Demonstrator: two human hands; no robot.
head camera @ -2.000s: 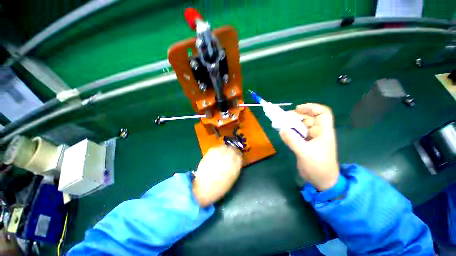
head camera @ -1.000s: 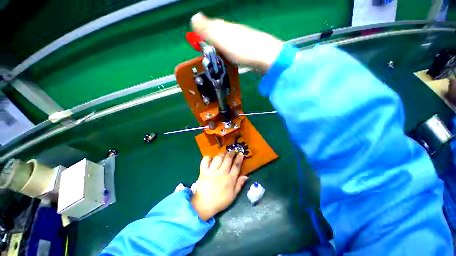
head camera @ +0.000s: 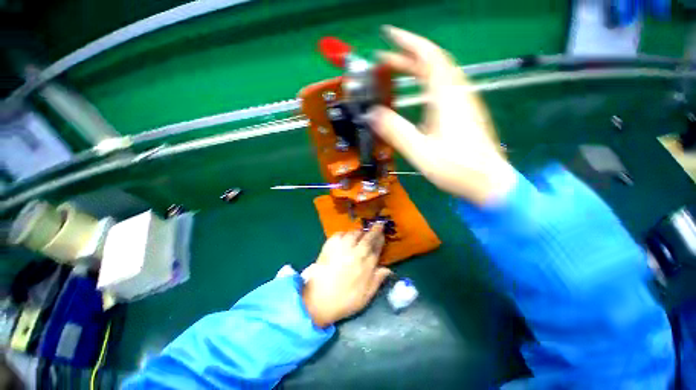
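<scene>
The orange toggle press fixture (head camera: 347, 141) stands on the green bench, with its red clamp handle (head camera: 334, 50) up at the top. My left hand (head camera: 347, 274) lies on the front of the orange base, fingertips on the dark toothed nest (head camera: 379, 226); whether they hold a part is hidden. My right hand (head camera: 450, 122) is blurred, fingers spread, beside the upper clamp mechanism, right of the red grip. The white glue bottle (head camera: 402, 294) stands on the bench just right of my left hand. A thin pale rod (head camera: 305, 187) sticks out left of the fixture.
Small round parts lie on the bench to the left (head camera: 230, 195). A white box (head camera: 136, 255) and cream rolls (head camera: 65, 232) are at the left, above a blue item (head camera: 72, 324). A grey piece (head camera: 599, 162) and a metallic cylinder (head camera: 681, 232) are at the right. A pale rail runs behind.
The glue bottle went from my right hand to the bench. My right hand rose to the red handle, then came down and right beside the mechanism. My left hand stays at the nest.
</scene>
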